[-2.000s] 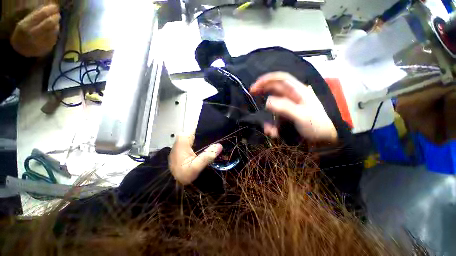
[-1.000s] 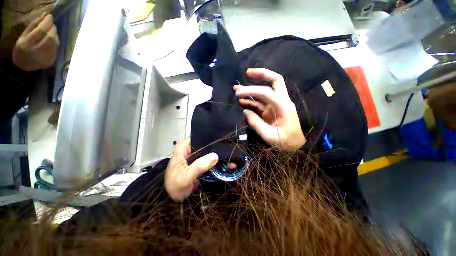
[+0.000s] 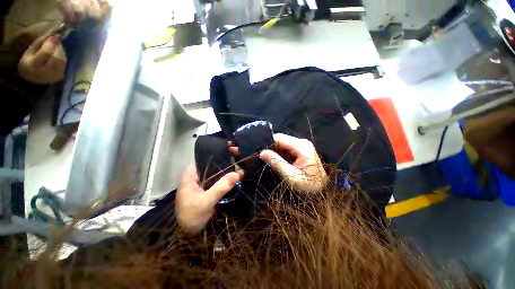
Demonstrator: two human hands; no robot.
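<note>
A large rounded black fabric item [image 3: 322, 107] with a small pale label lies in front of me, partly over the table edge. My left hand [image 3: 200, 197] holds a dark strap-like part [image 3: 213, 155] of it, thumb on top. My right hand [image 3: 296, 163] pinches a folded dark band [image 3: 254, 137] with a pale edge, close beside the left hand. Part of a shiny blue-white ring [image 3: 231, 195] shows at my left thumb. Hair covers the lower part of the view and hides the wrists.
A long silver-grey metal guard [image 3: 104, 130] stands at the left. Green scissor handles [image 3: 46, 204] are at lower left. Another person's hands [image 3: 44, 59] are at upper left. A red mat [image 3: 392, 130] lies right of the black item. White sheets [image 3: 437, 73] and a lamp arm are at right.
My right hand has gone from spread fingers to pinching the band, which is now folded near my left hand. The ring is more hidden. The person's second hand has come into view.
</note>
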